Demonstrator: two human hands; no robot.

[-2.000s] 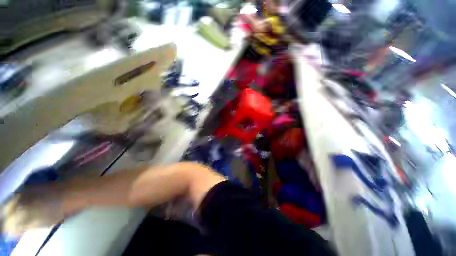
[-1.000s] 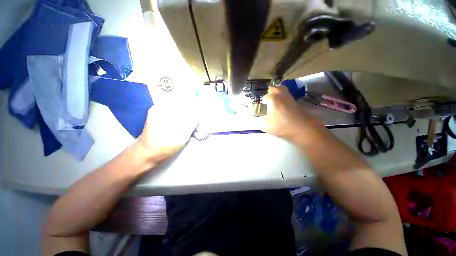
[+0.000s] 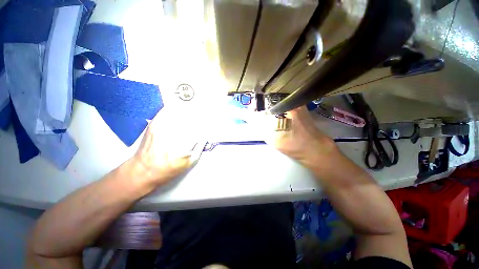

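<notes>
A cream sewing machine head [image 3: 294, 47] stands over the work, with a brass-coloured block [image 3: 283, 124] beside the needle area. A blue piece of denim [image 3: 242, 100] shows under the head, mostly washed out by glare. My left hand [image 3: 165, 149] lies flat to the left of the needle area, its fingers lost in the glare. My right hand [image 3: 297, 134] is close to the brass block, its fingertips partly hidden behind it. I cannot tell whether either hand grips the fabric. A dark line, perhaps a fabric edge, runs between the hands.
Dark-blue denim pieces [image 3: 123, 102] and pale curved bands [image 3: 59, 68] lie at left. Black-handled shears [image 3: 381, 147] and a pink-handled tool [image 3: 347, 117] lie right of my right hand. Small tools sit at the right table edge. A red plastic crate [image 3: 444, 213] is below right.
After a blurred view toward the right side, both hands are at the machine. Since one second ago the view has shifted slightly, and both hands remain in nearly the same places.
</notes>
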